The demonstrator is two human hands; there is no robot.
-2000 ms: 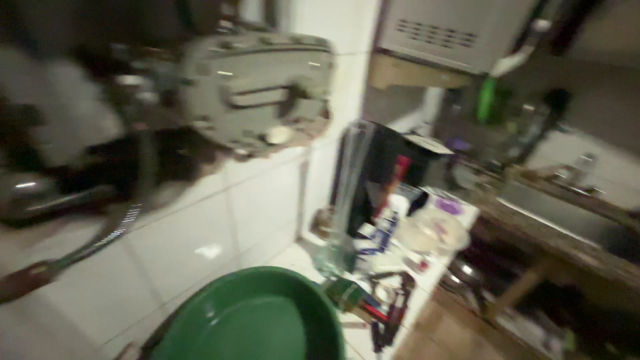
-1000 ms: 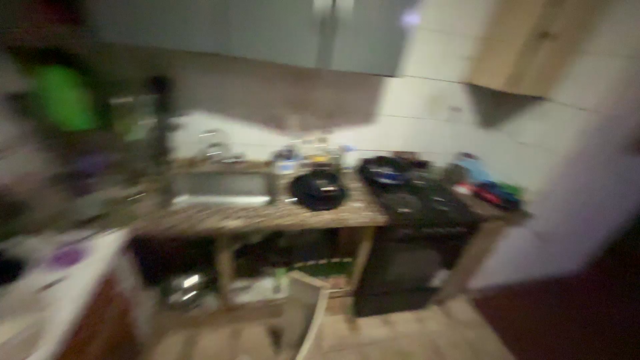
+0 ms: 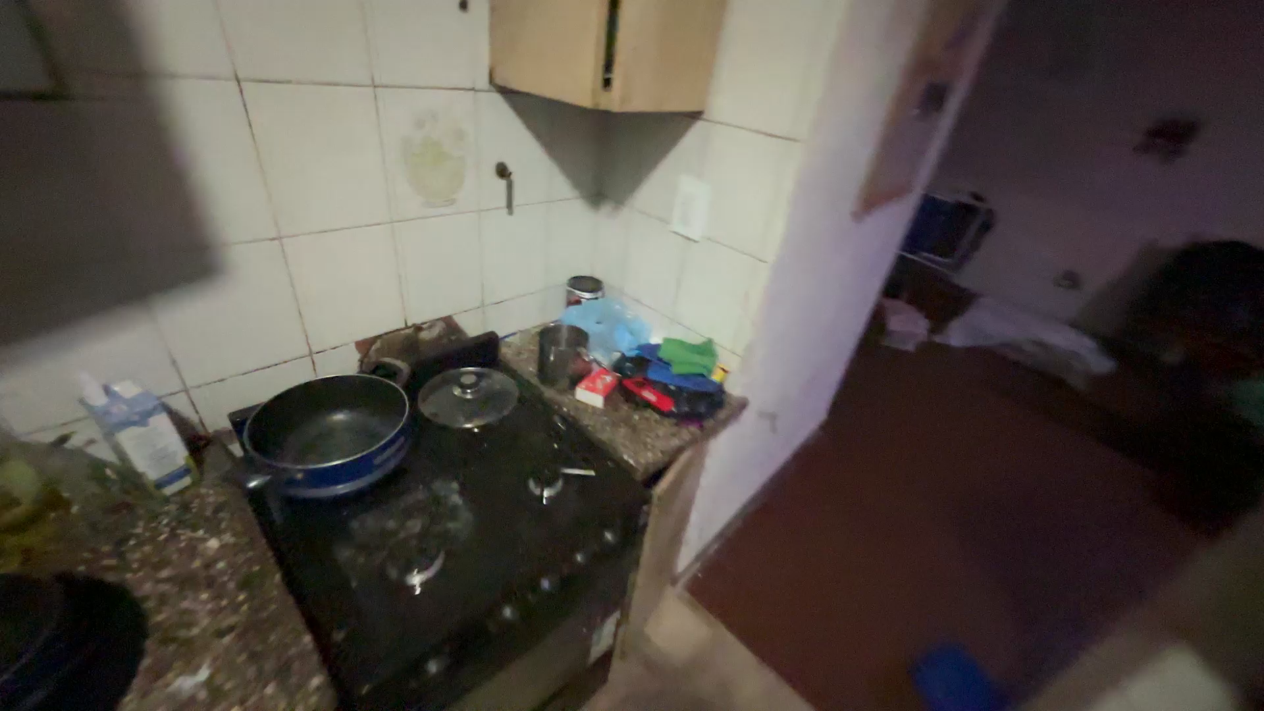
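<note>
Neither my left hand nor my right hand shows in the head view. A blue frying pan (image 3: 331,434) with a dark inside sits at the back left of the black stove (image 3: 494,504). Beside it, at the back right, lies a glass pot lid (image 3: 468,397) with a knob. A small pale stick (image 3: 579,472) rests near the front right burner. Right of the stove, the stone counter (image 3: 647,444) bears a dark cup (image 3: 563,355), a light blue plastic bag (image 3: 604,326), a red and white box (image 3: 596,387) and a heap of coloured cloths (image 3: 681,370).
A carton (image 3: 148,439) stands on the left counter, with a dark round object (image 3: 64,637) at its near edge. A wooden wall cabinet (image 3: 607,49) hangs above the corner. Past the wall edge (image 3: 780,365) lies a dark reddish floor (image 3: 889,494) with a blurred blue object (image 3: 953,676).
The view has swung right, from a green basin and cluttered table, across the sink, to the stove and doorway. No hand appears in any frame.
</note>
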